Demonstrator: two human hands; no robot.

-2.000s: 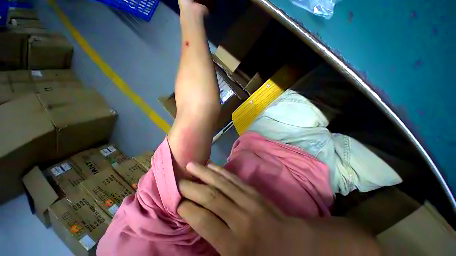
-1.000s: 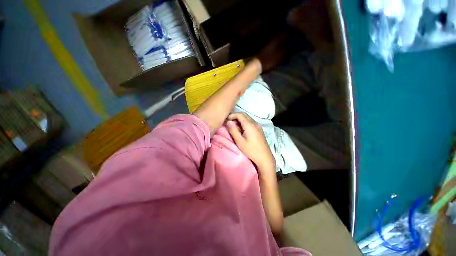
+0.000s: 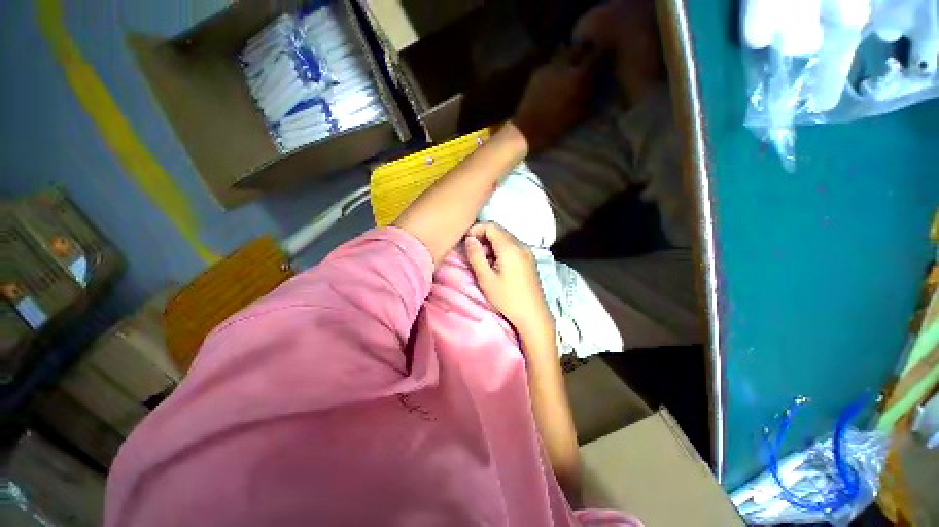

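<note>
My right hand (image 3: 499,266) rests on my pink shirt (image 3: 309,381) at the lap, fingers loosely bent and apart, with no object visible in it. My left forearm reaches into the shadow under the bench; my left hand (image 3: 584,60) is very dark there, and its grip cannot be made out. On the green bench top (image 3: 824,257), a clear bag of white parts (image 3: 813,46) lies at the upper right. A crumpled clear bag of white sticks (image 3: 788,492) lies at the lower right with blue wires (image 3: 846,468) on it. Neither hand touches these bags.
An open carton (image 3: 196,113) on the floor holds bagged white sticks with blue bits. A yellow slatted seat (image 3: 412,177) and an orange-yellow one (image 3: 221,293) are near my legs. The bench's metal edge (image 3: 705,237) runs along my side. More cartons (image 3: 41,257) stand at left.
The view has turned from the floor towards my lap and bench. My right hand has moved from my left sleeve to my lap. My left arm has moved under the bench. Little differs over the last second.
</note>
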